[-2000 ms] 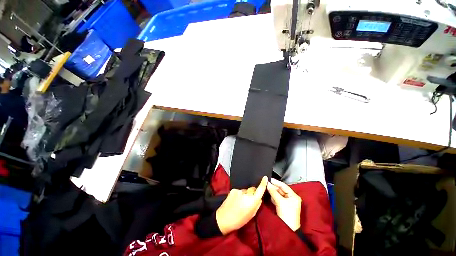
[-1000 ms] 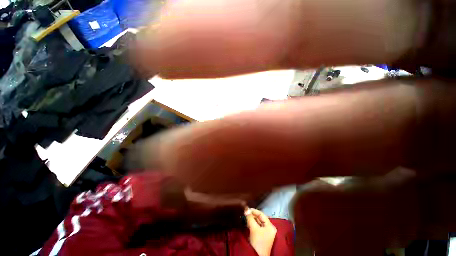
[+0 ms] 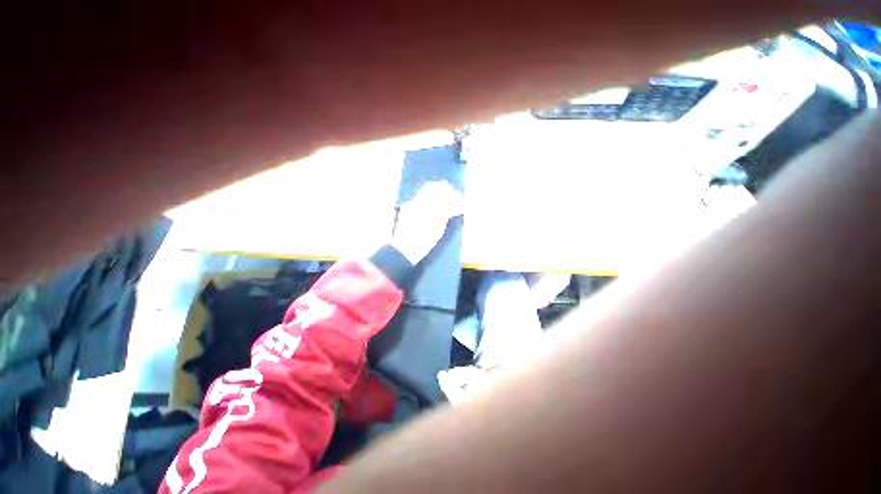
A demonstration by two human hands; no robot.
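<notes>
A long black fabric strip (image 3: 422, 333) runs from the needle area (image 3: 462, 145) over the table edge to my lap. My left hand (image 3: 425, 220), in a red sleeve, lies on the strip on the table, near its upper end. It is washed out by glare, so its grip cannot be told. A pale, overexposed shape, seemingly my right hand (image 3: 464, 382), is at the strip's right edge over my lap, partly hidden. Large blurred skin-toned shapes, seemingly fingers close to the lens, cover the top and lower right; whose they are cannot be told.
The white sewing table (image 3: 290, 214) has a wood-coloured front edge. The sewing machine's dark control panel (image 3: 667, 99) is at the upper right, partly covered. Dark cut pieces (image 3: 82, 314) lie at the left. An open box (image 3: 190, 338) with dark fabric is under the table.
My left hand has moved from the strip's lower end up onto the table. The blurred shapes came in front of the lens and shifted. The view has tilted and become brighter.
</notes>
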